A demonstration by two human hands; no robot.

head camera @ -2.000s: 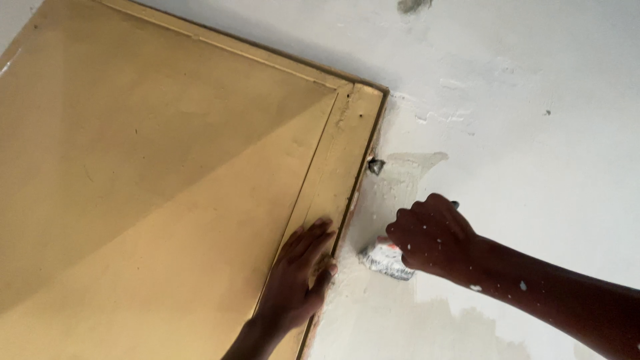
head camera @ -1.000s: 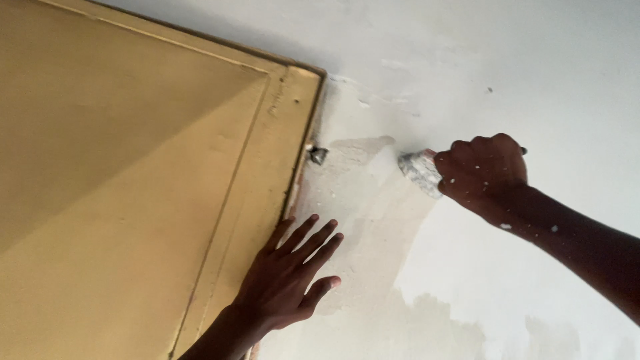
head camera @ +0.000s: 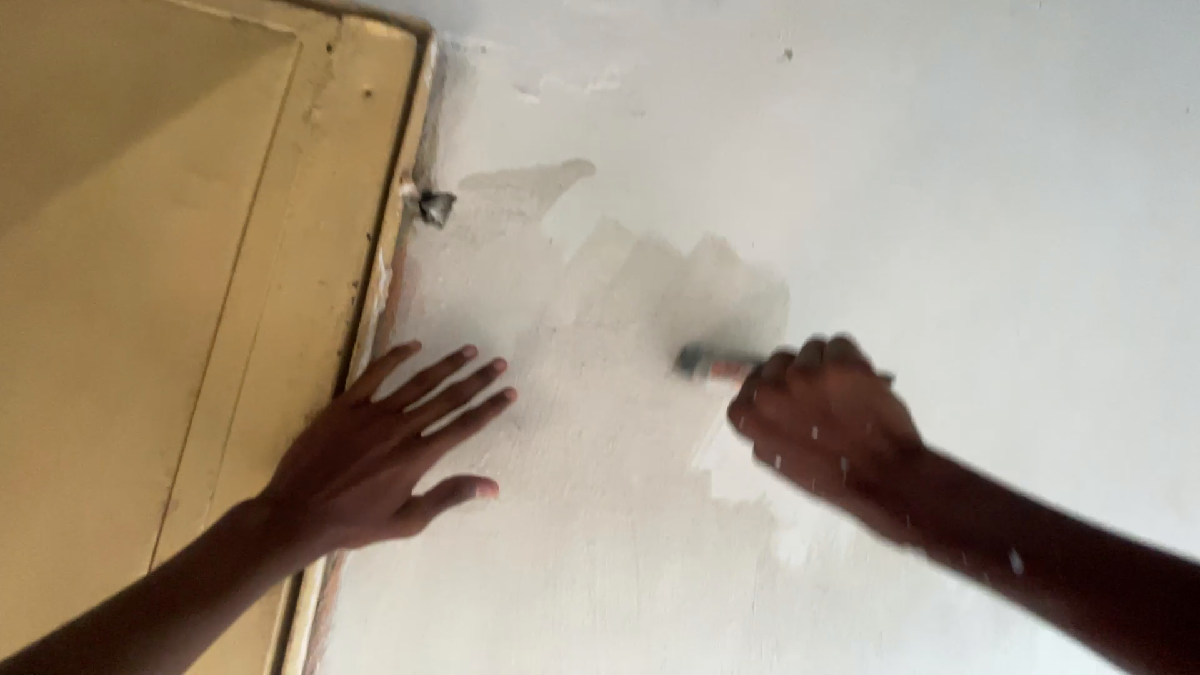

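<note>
My right hand (head camera: 830, 422) is closed around the handle of a paintbrush (head camera: 712, 363), whose blurred, dark head points left against the white wall (head camera: 984, 234). White specks dot the hand and forearm. Around and left of the brush, a darker, damp-looking patch (head camera: 722, 281) spreads over the wall. My left hand (head camera: 366, 459) is spread with its fingers apart, lying across the edge of the yellow-painted frame (head camera: 319, 234) and the wall beside it; it holds nothing.
A yellow panel (head camera: 84, 309) fills the left side within the frame. A small dark crumpled piece (head camera: 435, 207) sticks out at the frame's right edge. Chipped, rough wall surface (head camera: 572, 86) shows near the frame's top corner, and a small dark mark (head camera: 787, 54) lies farther right.
The left hand has shifted from the yellow frame partly onto the wall. My right hand, still holding the brush, has moved about the wall, and the darker patch there has grown.
</note>
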